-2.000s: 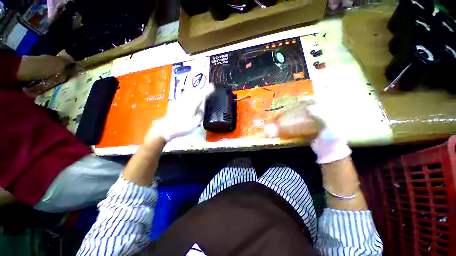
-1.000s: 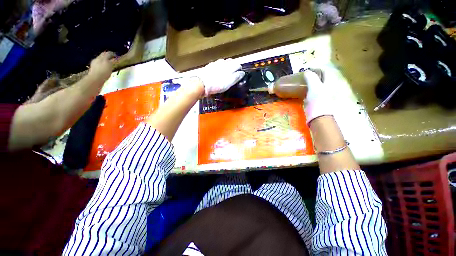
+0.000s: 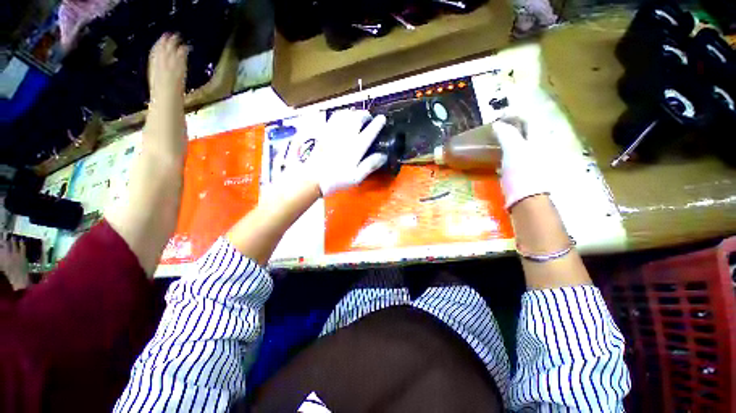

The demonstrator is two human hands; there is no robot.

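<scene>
My left hand [image 3: 345, 153], in a white glove, holds a black speaker housing [image 3: 389, 150] over the printed packaging sheet [image 3: 403, 218]. The hand covers much of the housing. A thin pale lead wire [image 3: 361, 90] sticks up behind it. My right hand [image 3: 515, 157], also gloved, grips the tan-brown glue bottle [image 3: 473, 151], lying nearly level. Its nozzle points left at the housing's right end. Whether the tip touches is too small to tell.
A cardboard tray [image 3: 395, 60] of black units stands behind. Black units [image 3: 674, 101] with pale rings are grouped at right. A red plastic crate [image 3: 674, 323] is at lower right. Another person's arm [image 3: 157, 161] reaches across the bench at left.
The housing was lifted from the sheet, turned toward the bottle and brought slightly nearer me. The bottle came to it. The neighbour's arm reached backward, and the long black block left the orange sheet's edge.
</scene>
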